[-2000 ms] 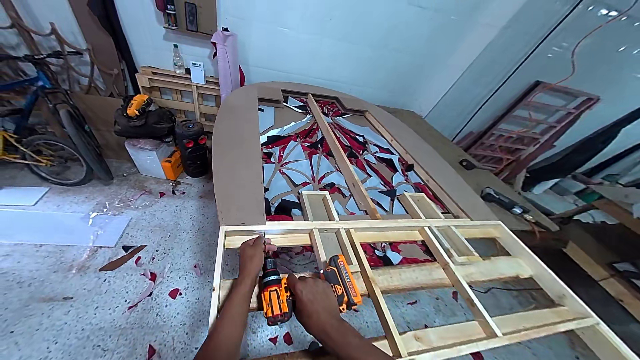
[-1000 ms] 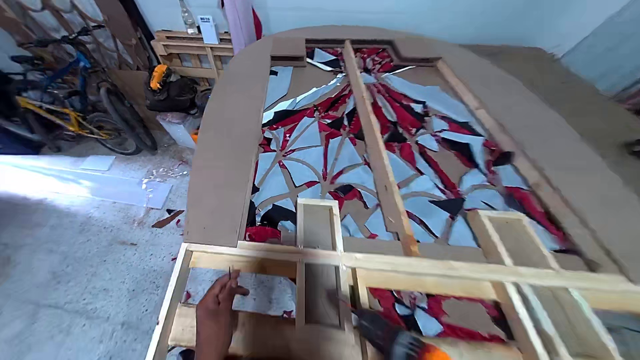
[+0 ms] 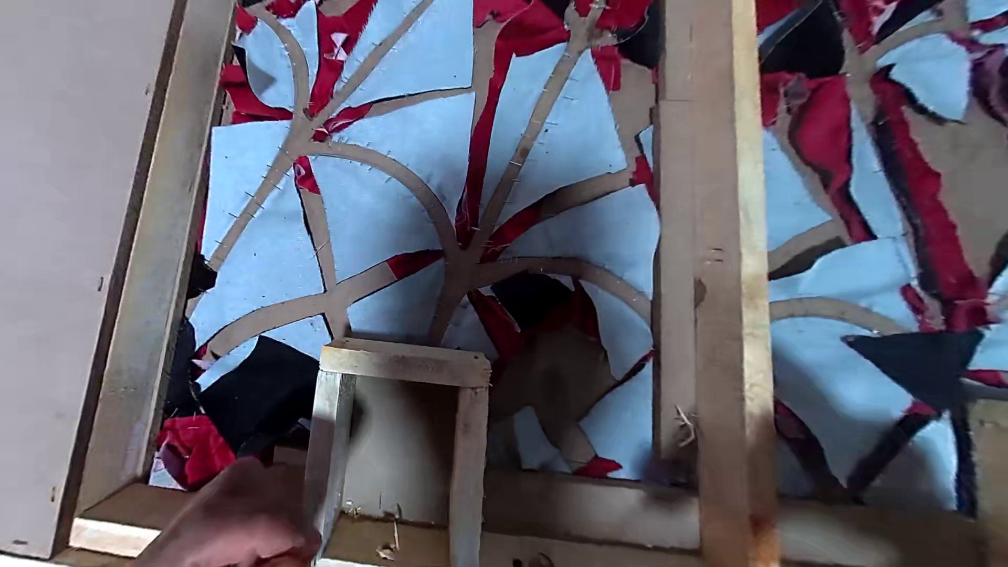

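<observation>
My left hand [image 3: 236,520], partly cut off by the bottom edge, is over the lower wooden rail [image 3: 130,516], just left of a small box-like wooden frame [image 3: 405,362]. Its fingers are blurred and turned down, so whether they hold something cannot be told. My right hand is not in view. Above the small frame lies a panel of curved brown strips [image 3: 386,161], backed with white fabric pieces [image 3: 402,130] and scraps of red fabric [image 3: 193,453] and black fabric [image 3: 264,386]. Staples stick up along the strips.
A long wooden batten [image 3: 717,260] runs up the panel right of centre. Another wooden rail [image 3: 146,299] borders the panel on the left, beside a wide flat brown board [image 3: 71,197]. More fabric-covered strips lie to the right. Wood splinters stick up from the small frame's lower rail.
The view has moved much closer to the fabric-backed panel. The orange and black cordless drill and my right hand, seen two seconds ago, are out of view.
</observation>
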